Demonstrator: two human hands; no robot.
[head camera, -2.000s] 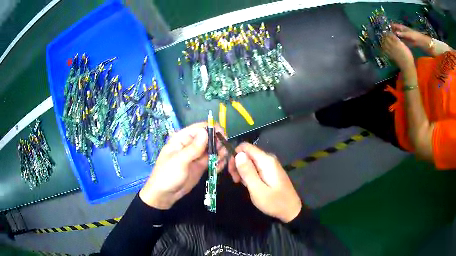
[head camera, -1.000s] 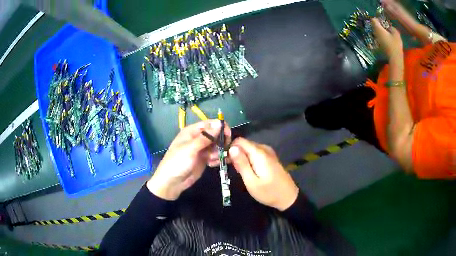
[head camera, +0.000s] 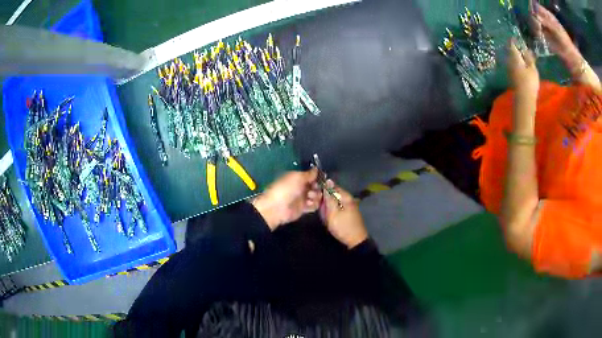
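A narrow circuit board assembly (head camera: 335, 195) is held between my two hands, in front of the bench edge. Its upper part is dark and its lower part pale and green. My left hand (head camera: 290, 198) pinches it near the upper part. My right hand (head camera: 344, 214) holds it lower down, with the fingers close to my left fingers. Whether a small tool is also in my right hand cannot be told. A fanned board pile (head camera: 228, 112) with yellow ends lies on the green bench. Yellow-handled pliers (head camera: 239, 173) lie at its near side, their jaws hidden under the boards.
A blue tray (head camera: 155, 231) with loose boards stands at left, with another bunch (head camera: 9, 221) beyond it. A black mat (head camera: 369, 79) lies right of the pile. A person in orange (head camera: 561, 171) handles boards at right, near a small pile (head camera: 470, 49). A grey post (head camera: 66, 56) crosses upper left.
The view has turned, so the tray, pile and pliers sit further left. My hands have moved forward and right, closer together, and the assembly is now tilted. The dark tool seen earlier is no longer clearly visible.
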